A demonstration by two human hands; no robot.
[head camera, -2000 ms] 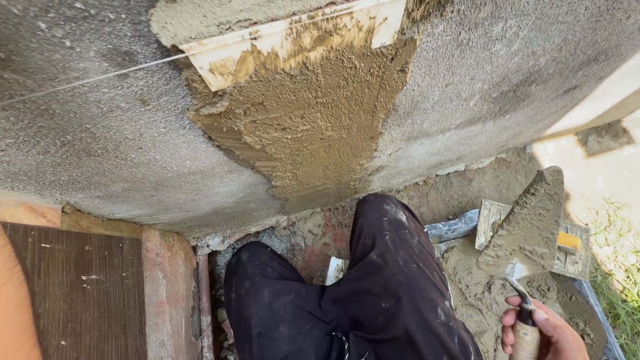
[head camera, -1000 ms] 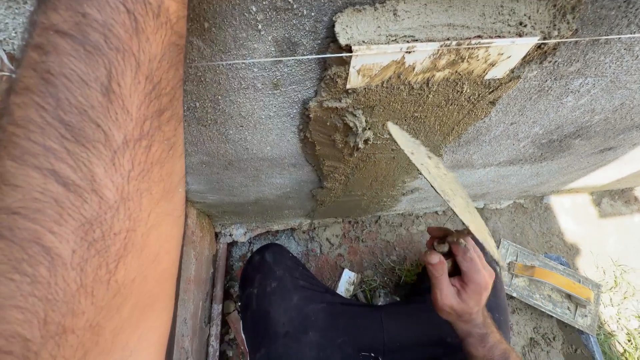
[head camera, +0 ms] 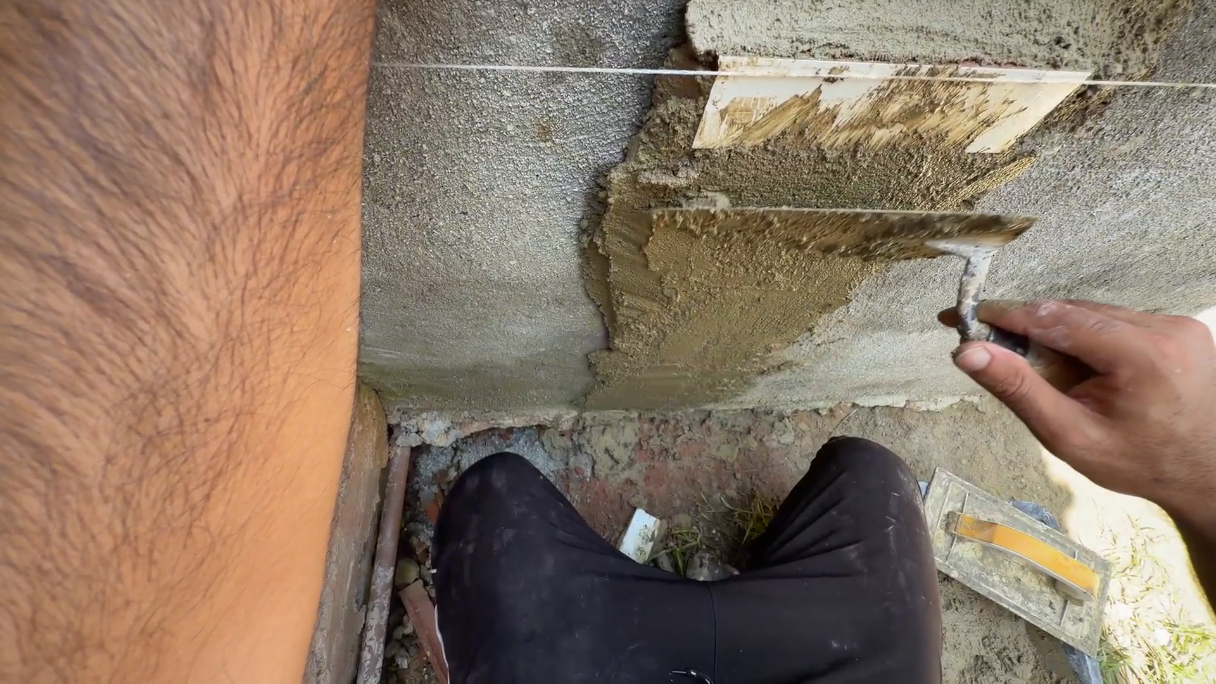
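My right hand (head camera: 1107,380) grips the handle of a pointed masonry trowel (head camera: 845,231), whose blade lies roughly level across the wet mortar patch (head camera: 750,294) on the rough wall (head camera: 475,209). Mortar coats part of the blade. Just above it, a pale flat strip smeared with mortar (head camera: 1007,104) is set against the wall, and a taut white string (head camera: 532,69) crosses its upper part. My left forearm fills the left side of the view; the left hand is out of the frame.
A plastering float with a yellow handle (head camera: 1026,554) rests on mortar at the lower right. My knees are close to the wall's foot. Between them lie a small white piece (head camera: 642,535) and some grass. A narrow pipe (head camera: 387,560) runs along the lower left.
The trowel has moved from low right, over the mortar pile, up to the wall patch. More mortar shows on the patch's left side. My left forearm has come across the left side.
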